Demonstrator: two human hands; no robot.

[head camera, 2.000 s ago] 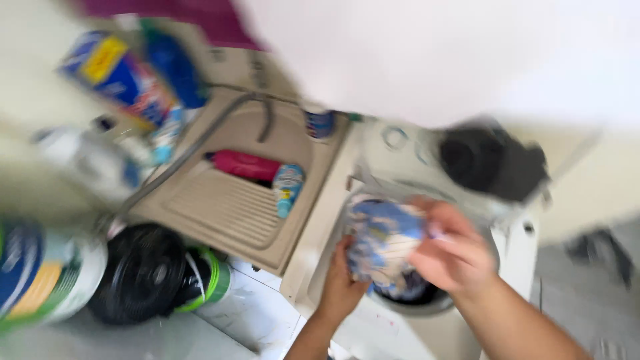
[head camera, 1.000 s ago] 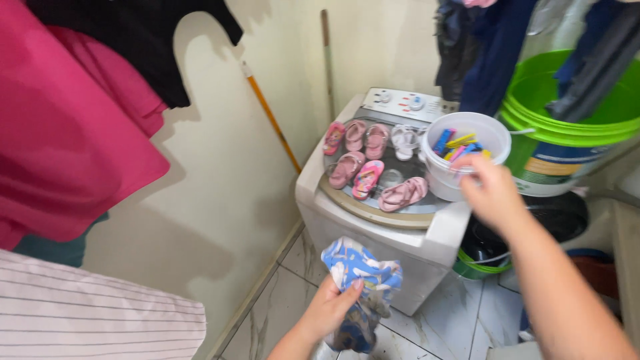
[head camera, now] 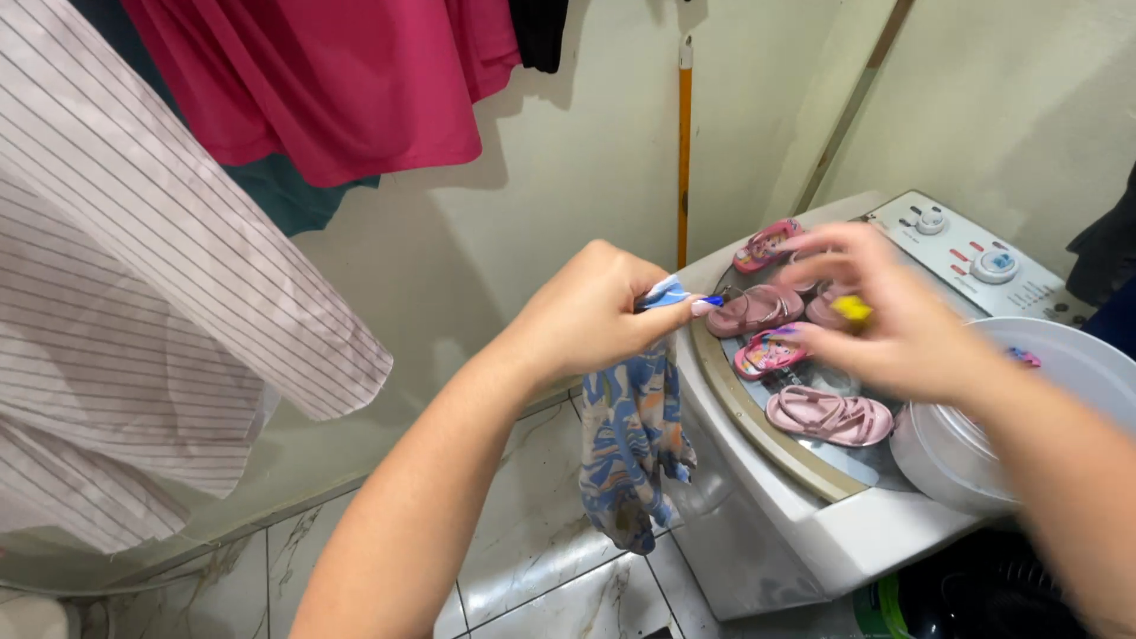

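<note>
My left hand (head camera: 599, 311) grips the top of a blue patterned cloth garment (head camera: 630, 444), which hangs below the fist. A small blue clothespin (head camera: 713, 302) shows at my left fingertips. My right hand (head camera: 879, 311), blurred, is over the washing machine lid with its fingers apart. Beside its palm is a small yellow clothespin (head camera: 852, 308); whether the fingers hold it cannot be told. Under and around that hand lie several children's sandals, among them a pale pink sandal (head camera: 830, 415). A white plastic bucket (head camera: 1056, 333) is partly behind my right wrist.
A top-loading washing machine (head camera: 799, 532) stands at the right, its control panel (head camera: 972, 257) at the back. A striped garment (head camera: 177, 266) and a pink garment (head camera: 355, 80) hang at the left. An orange pole (head camera: 684, 169) leans on the wall. A black object (head camera: 985, 586) is below the bucket.
My right hand has left the bucket of clothespins, where it was a second ago, and is over the sandals. My left hand has risen with the garment. The view has swung toward the hanging clothes.
</note>
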